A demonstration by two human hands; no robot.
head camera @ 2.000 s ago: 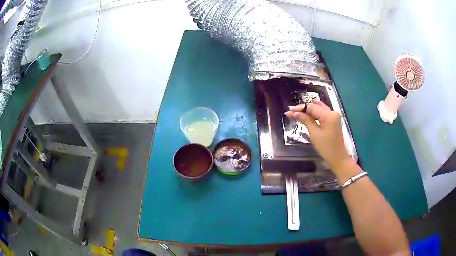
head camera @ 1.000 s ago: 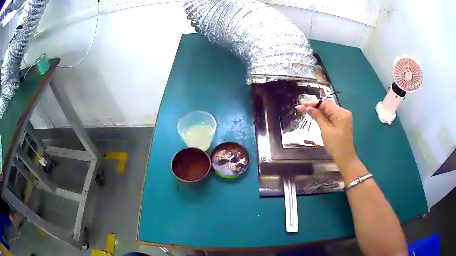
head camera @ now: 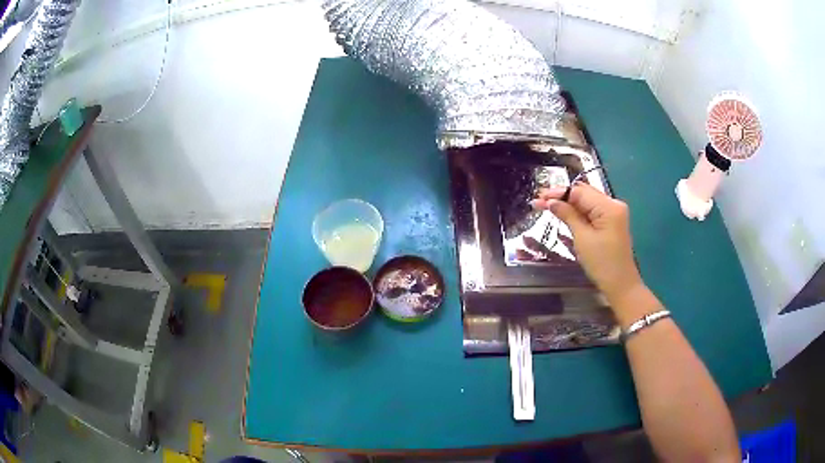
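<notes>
My right hand [head camera: 592, 231] is over the solder pot, its fingertips pinched on thin dark wire leads [head camera: 570, 192]; a thin end sticks out up and right past the fingers. The molten solder [head camera: 547, 250] is a bright mirror-like rectangle below the fingers, with a dark patch at its upper left. Whether the leads touch the solder cannot be told. The solder pot [head camera: 488, 302] is a steel unit under the duct. The scraper [head camera: 522, 375] juts from its front edge. My left hand is not in view.
Left of the pot are the flux cup [head camera: 337, 300], dross tin [head camera: 409, 291] and clear plastic cup [head camera: 349, 237]. The fume extraction duct [head camera: 479, 81] hangs over the pot's back. A pink handheld fan [head camera: 732, 128] stands at the right. A blue tote [head camera: 769, 443] shows at the lower right.
My right hand has stayed over the pot and shifted slightly; the protruding wire end has changed its angle. The whole view has moved a little.
</notes>
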